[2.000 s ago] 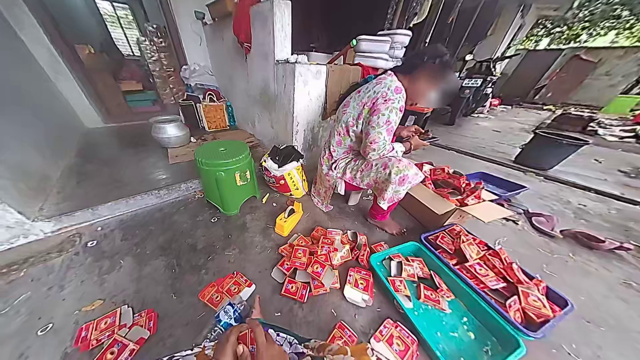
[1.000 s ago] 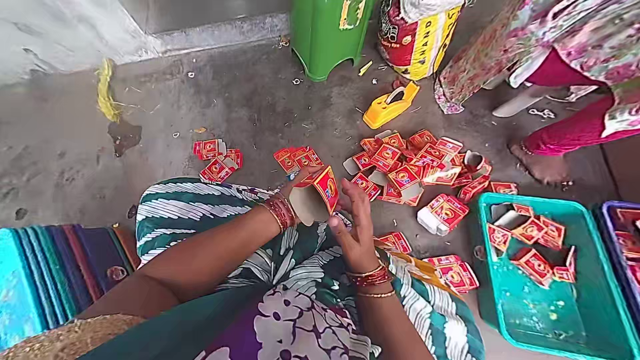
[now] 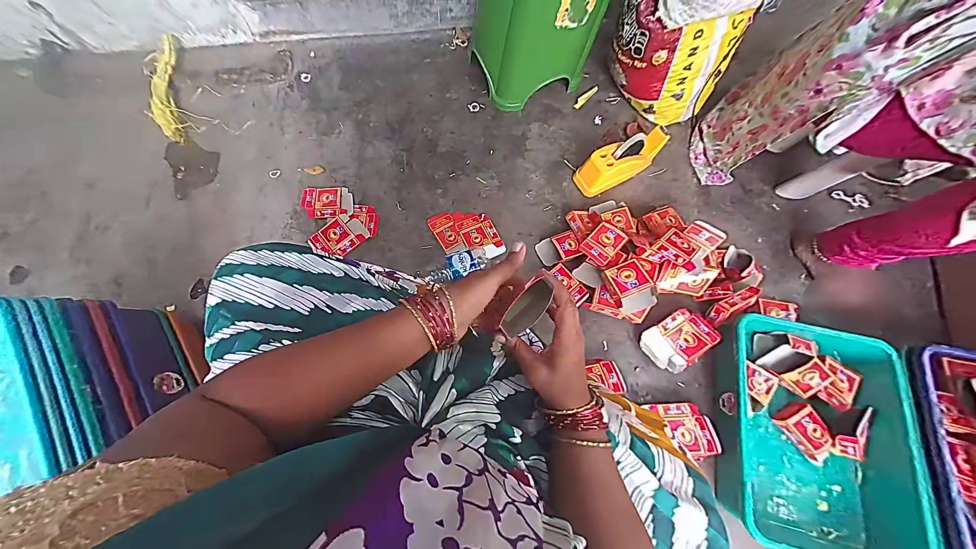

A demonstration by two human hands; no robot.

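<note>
Between my hands, above my lap, is a small red cardboard box squeezed into a rounded tube, its grey inside showing. My left hand is against its left side, partly hiding it. The fingers and thumb of my right hand grip its right side. Beyond my right hand lies a heap of red cardboard boxes on the floor. Flat red cartons lie past my knees, beside a plastic bottle. A teal plastic tray at the right holds several red boxes.
A yellow tape dispenser, a green plastic stool and a printed sack stand beyond the heap. Another person's leg is at the right, near a purple tray. Stacked coloured trays are at the left.
The view has swung down from the yard to my lap since the oldest frame. Since one second ago, the box between my hands has turned, and my right fingers have closed onto it.
</note>
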